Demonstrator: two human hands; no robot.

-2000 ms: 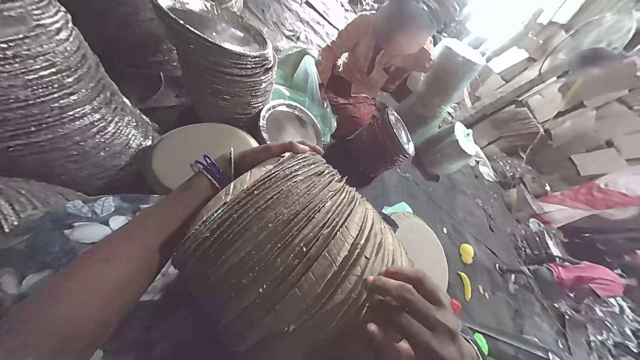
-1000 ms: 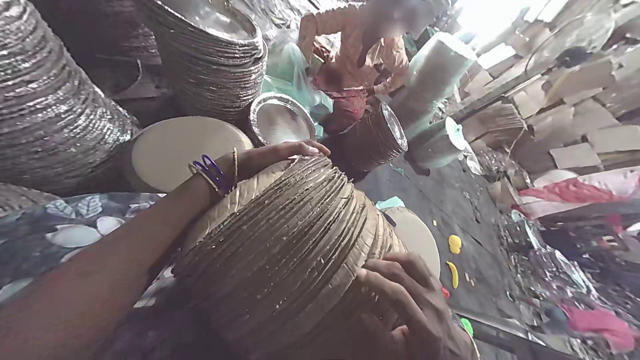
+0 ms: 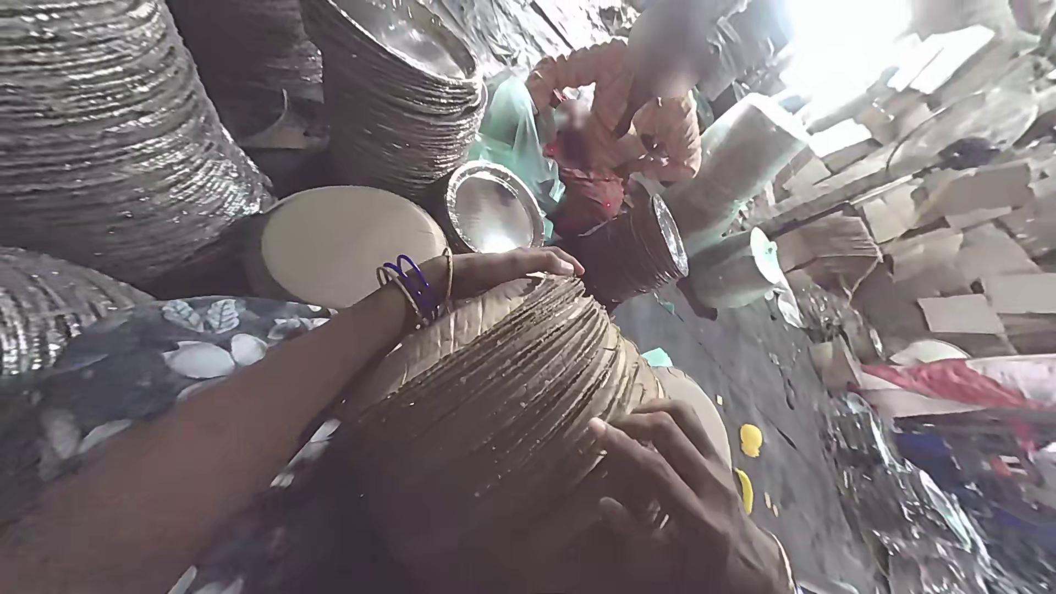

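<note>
A thick stack of brown paper plates (image 3: 511, 396) lies tilted across my lap, its ridged edges facing up. My left hand (image 3: 503, 268), with bangles at the wrist, lies flat along the upper left end of the stack, fingers stretched over its rim. My right hand (image 3: 668, 487) rests on the lower right side with bent fingers, the fingertips touching the plate edges. The underside of the stack and part of my right palm are hidden.
Tall stacks of silvery plates (image 3: 396, 99) stand at the upper left, beside a round pale disc (image 3: 351, 243). Another person (image 3: 619, 124) sits ahead near a foil-faced stack (image 3: 635, 247). Clear plastic rolls (image 3: 734, 165), cardboard pieces (image 3: 961, 322) and yellow toys (image 3: 750, 440) lie to the right.
My right hand has shifted a little up and inward along the plate edges since the earliest frame. My left hand stays on the end of the stack.
</note>
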